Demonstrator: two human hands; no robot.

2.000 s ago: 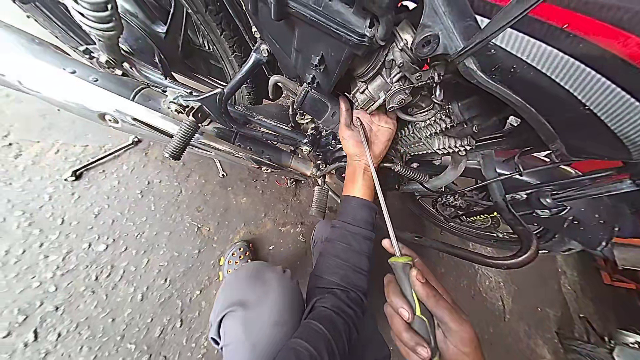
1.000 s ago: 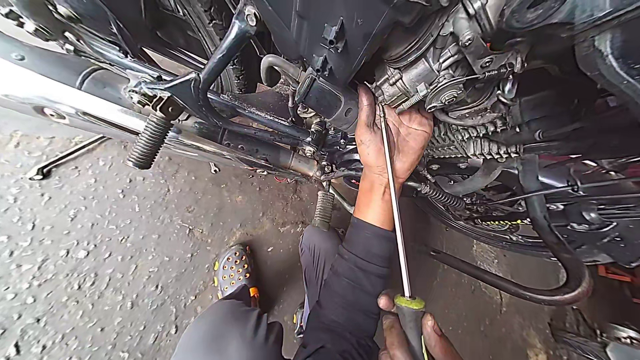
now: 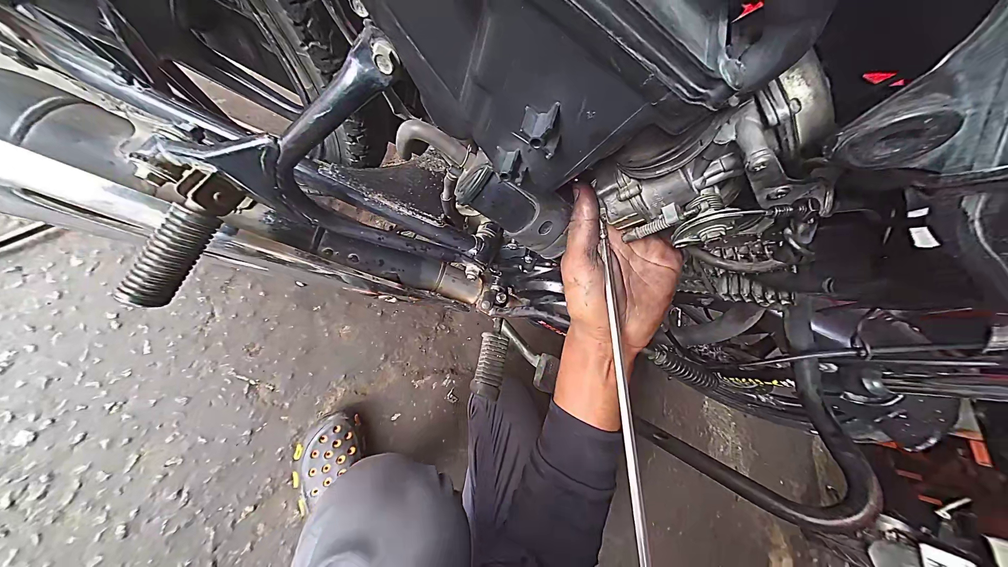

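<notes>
My left hand reaches up to the underside of a motorcycle's metal carburetor, palm toward me, its fingertips hidden behind the parts. The long steel shaft of a screwdriver crosses that palm, its tip at the lower edge of the carburetor beside the thumb. The screwdriver's handle lies below the frame, and my right hand is out of view. Just left of the thumb is a black bracket, under a black plastic airbox.
A ribbed rubber footpeg and chrome exhaust pipe run along the left. A curved black bar juts out at lower right. My clog rests on rough pavement.
The view has moved much closer to the carburetor. My right hand and the green-and-black screwdriver handle, seen before, have left the frame. My left hand stays at the carburetor.
</notes>
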